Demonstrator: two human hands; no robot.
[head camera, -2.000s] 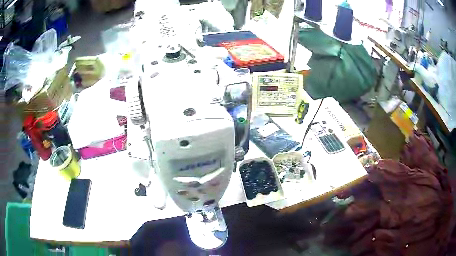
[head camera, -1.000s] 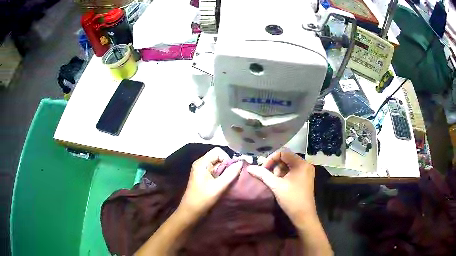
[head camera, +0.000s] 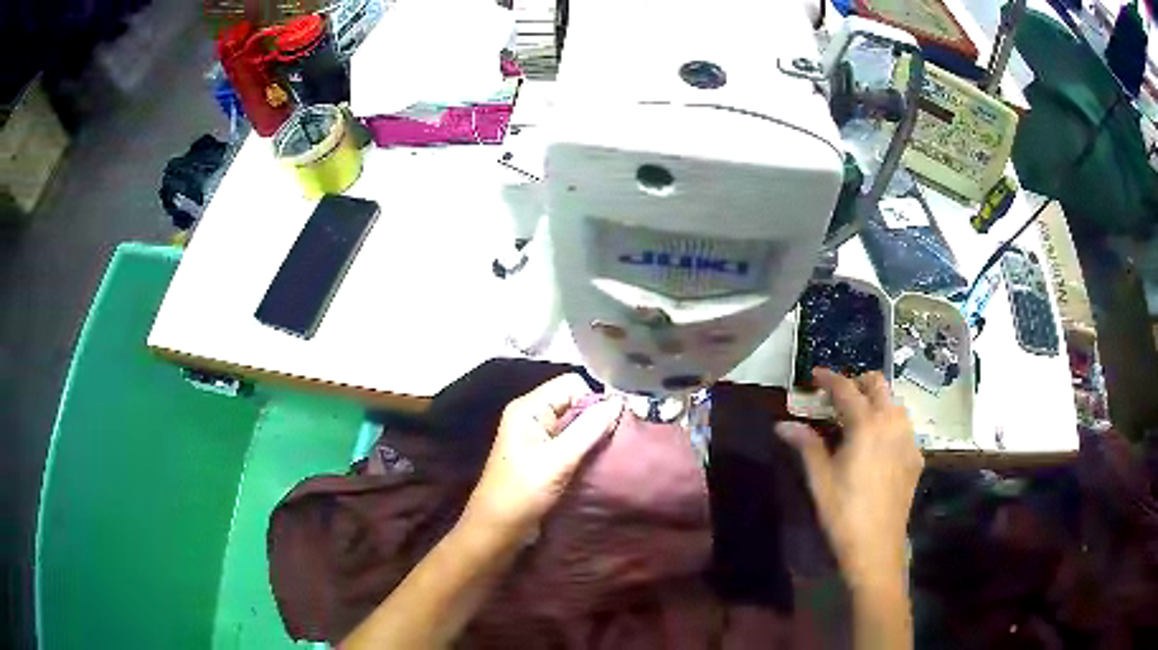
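Observation:
The maroon garment (head camera: 597, 546) lies under the white JUKI machine head (head camera: 692, 216) and hangs over the table's front edge; its part near the needle area looks pink in the bright light. My left hand (head camera: 540, 444) pinches the cloth edge just left of the needle area (head camera: 660, 404). My right hand (head camera: 864, 457) holds no cloth; its fingers are apart, with the fingertips at the front rim of the compartment of black buttons (head camera: 841, 333). Whether a button is between the fingertips cannot be told.
Metallic bits (head camera: 925, 345) lie in the right tray compartment. A phone (head camera: 318, 267), a yellow tub (head camera: 320, 155), a calculator (head camera: 1029, 302) and a control panel (head camera: 959, 133) stand on the table (head camera: 419, 292). A green bin (head camera: 140, 444) is at left, more maroon cloth (head camera: 1041, 546) at right.
My right hand has let go of the cloth and moved right to the button tray. My left hand still pinches the cloth. Two seconds ago no hands were visible and the head view was further back.

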